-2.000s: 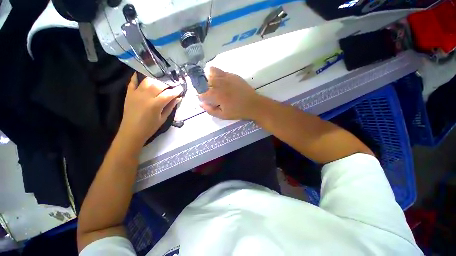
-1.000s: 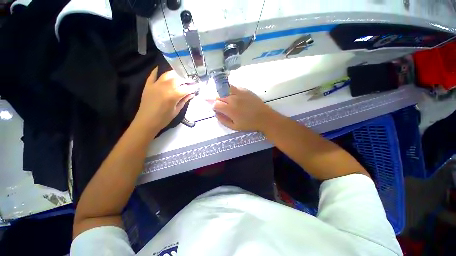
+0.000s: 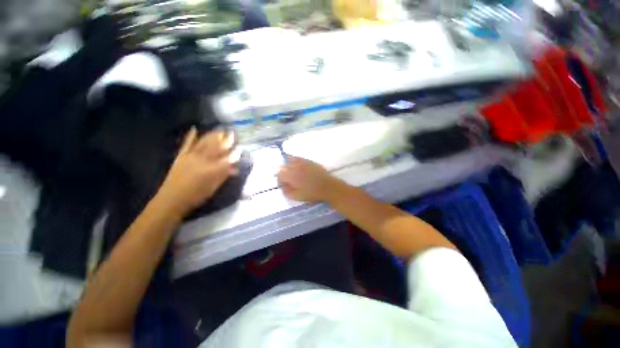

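The view is blurred. A large black fabric garment (image 3: 136, 143) is spread left of the needle area, with a white fabric piece (image 3: 139, 73) on it. My left hand (image 3: 204, 166) has its fingers curled on the garment's right edge, where dark cloth bunches beside the fingertips. My right hand (image 3: 304, 179) is on the white table just right of the needle area, fingers curled; whether it holds anything is too blurred to tell. The white sewing machine (image 3: 353, 75) with a blue stripe stands behind both hands. The presser foot cannot be made out.
A dark block (image 3: 440, 143) lies at the table's right, with thin blurred tools (image 3: 389, 158) beside it. A marked strip (image 3: 272, 228) runs along the front edge. Red items (image 3: 527, 112) are at far right. A blue plastic basket (image 3: 469, 228) stands right of my lap. Yellow material (image 3: 360, 9) is behind the machine.
The view has tilted up, showing more behind the machine. My hands are a little farther apart, with my left hand moved away from the needle area along with the garment's edge.
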